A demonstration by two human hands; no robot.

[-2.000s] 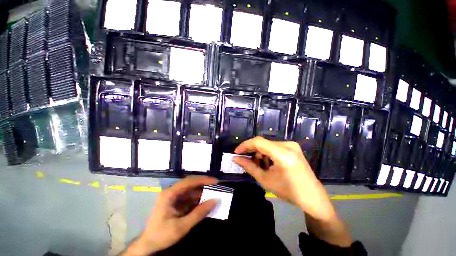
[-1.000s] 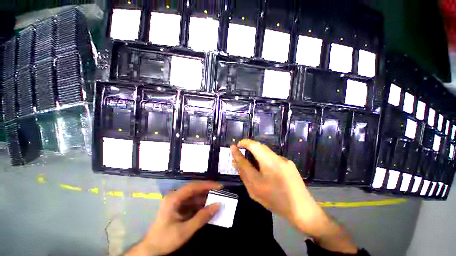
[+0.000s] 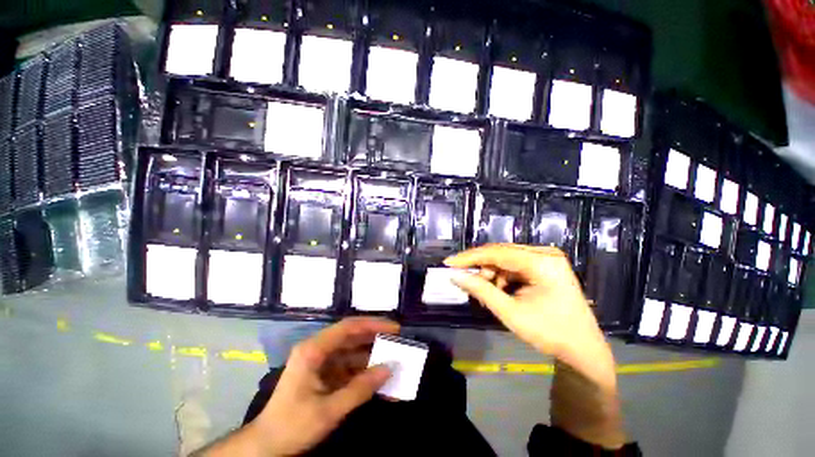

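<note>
My left hand (image 3: 326, 379) holds a small stack of white-faced flat pieces (image 3: 402, 368) below the near edge of the black blister tray (image 3: 375, 314). My right hand (image 3: 527, 290) holds a single white piece (image 3: 441, 286) between thumb and fingers, at the near end of the fifth pocket from the left in the near row. The four pockets to its left each have a white square at the near end. The far row and the middle row of sideways pockets also show white squares. My right hand partly covers the near-row pockets to the right.
A stack of filled black trays (image 3: 666, 286) stands to the right. A clear tray with dense dark ribbed rows (image 3: 67, 125) lies to the left. A red item (image 3: 795, 40) is at the top right. Yellow lines (image 3: 500, 367) mark the grey floor.
My right hand has let go of a piece in the fourth near-row pocket and now holds another at the fifth. The trays have shifted left in view. My left hand still holds the stack.
</note>
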